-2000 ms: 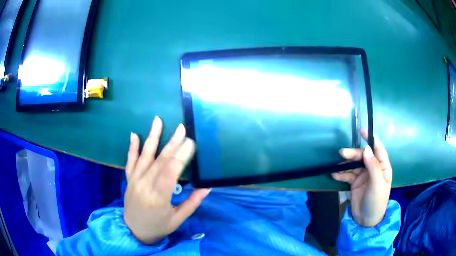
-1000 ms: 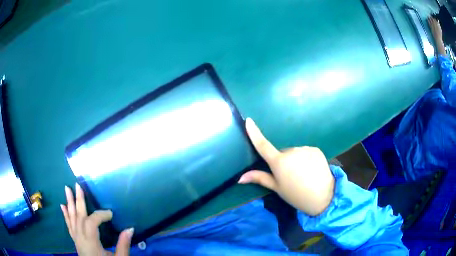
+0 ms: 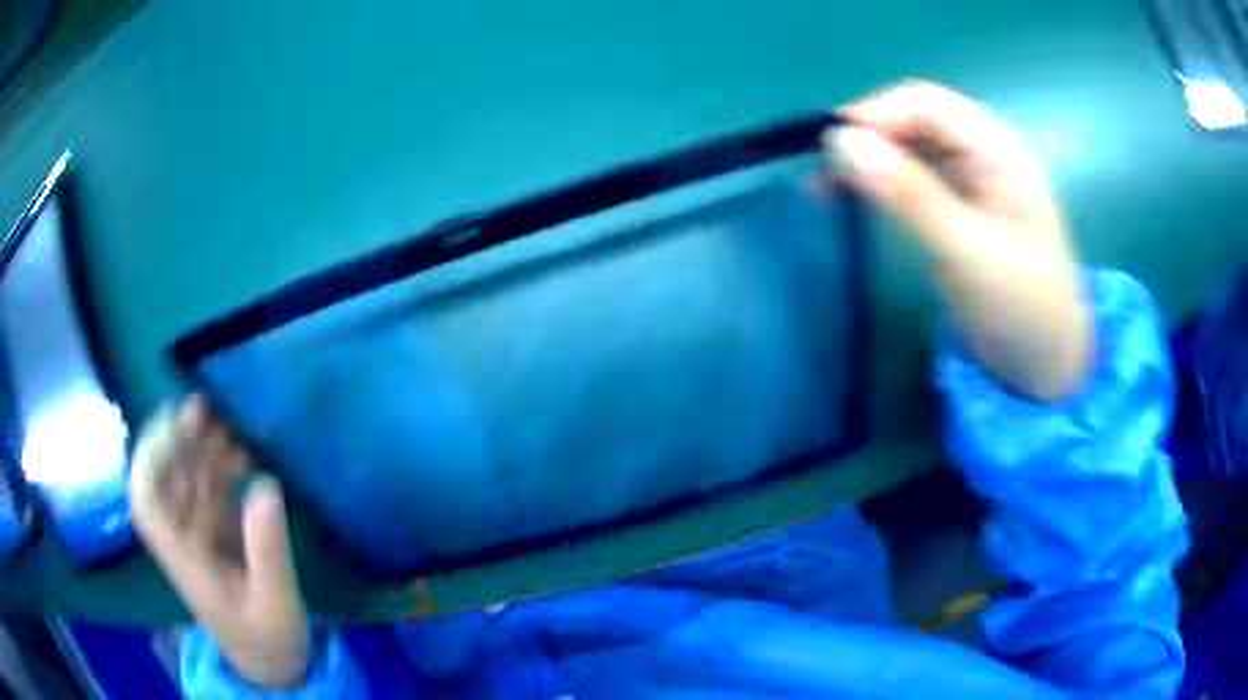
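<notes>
A touch panel with a black edge (image 3: 589, 369) is in front of me at the bench's near side, slanted with its right end farther away. It is blurred, and its far edge seems lifted. My right hand (image 3: 965, 205) pinches its far right corner between thumb and fingers. My left hand (image 3: 219, 527) is at its left edge, blurred, with fingers bent and thumb apart; whether it grips the edge is not clear. A small orange strip (image 3: 422, 595) shows below the panel's near edge.
A shiny dark-edged panel (image 3: 69, 397) lies close to my left hand, with part of another beside it at the picture's edge. Another panel (image 3: 1211, 82) lies at the far right. The green bench surface (image 3: 575, 82) ends in front of my blue smock.
My right hand has moved from the panel's right side up to its far right corner and now pinches it. The panel has shifted right and turned, and its strong glare is gone.
</notes>
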